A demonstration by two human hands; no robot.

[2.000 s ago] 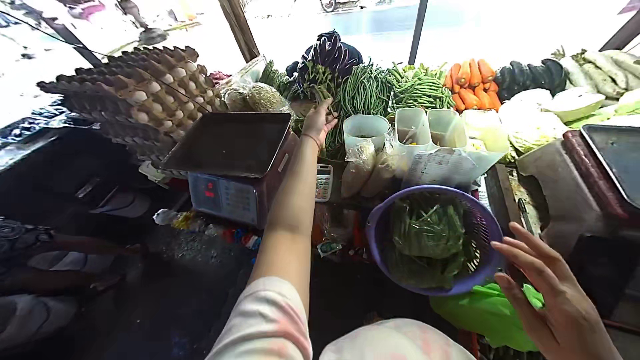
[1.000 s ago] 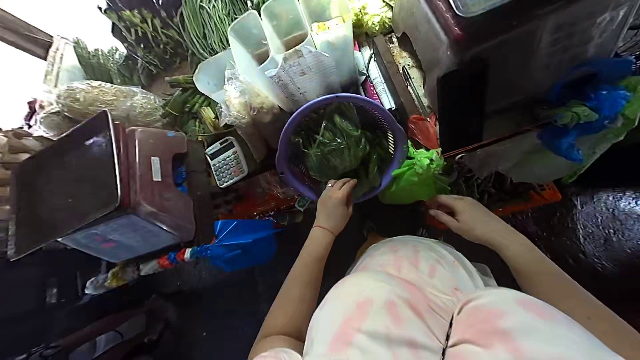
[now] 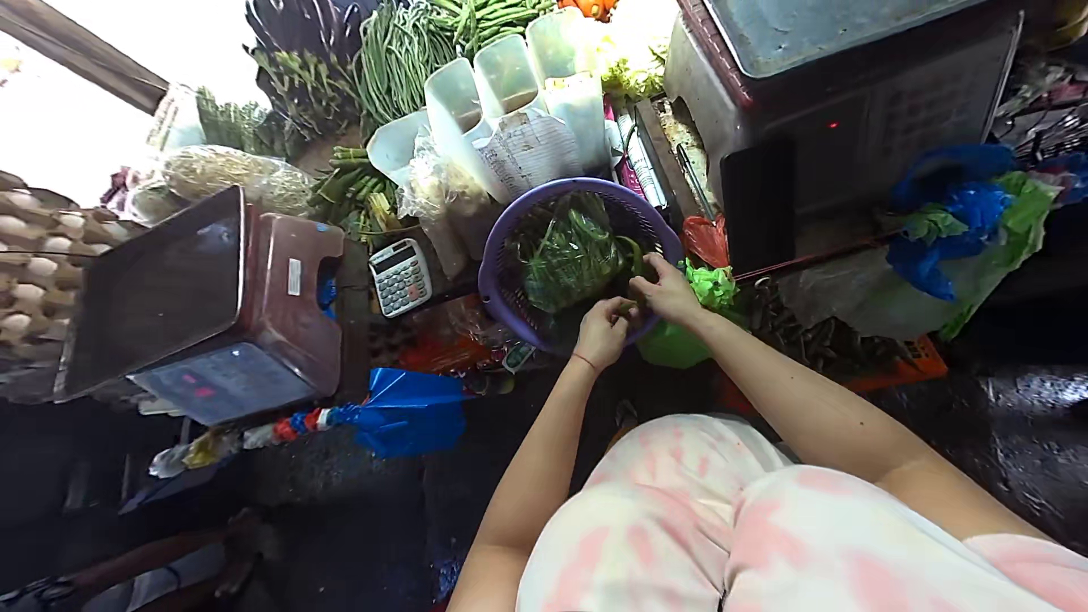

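A round purple plastic basket [image 3: 495, 297] sits in front of me, holding a clear plastic bag of leafy greens [image 3: 574, 259] and some loose greens. Over the basket's near right side, my left hand [image 3: 605, 330] has its fingers pinched on a small green piece of vegetable. My right hand [image 3: 667, 293] is close beside it, with its fingertips at a green stem or leaf [image 3: 633, 255] by the basket's right inner side. The two hands nearly meet. Below my right hand hangs a bright green plastic bag [image 3: 676, 340], outside the basket.
A calculator [image 3: 400, 277] lies left of the basket. Weighing scales stand at left [image 3: 293, 297] and upper right [image 3: 816, 127]. Tall plastic containers [image 3: 510, 76], long beans [image 3: 399, 64] and eggplants [image 3: 297, 34] are behind. Egg trays [image 3: 34, 272] are stacked far left. Blue bags [image 3: 412, 412] hang at the counter's front.
My left hand has come from the vegetables at the back to the basket. My right hand has moved from beside the green bag into the basket's right side. The view has swung downward.
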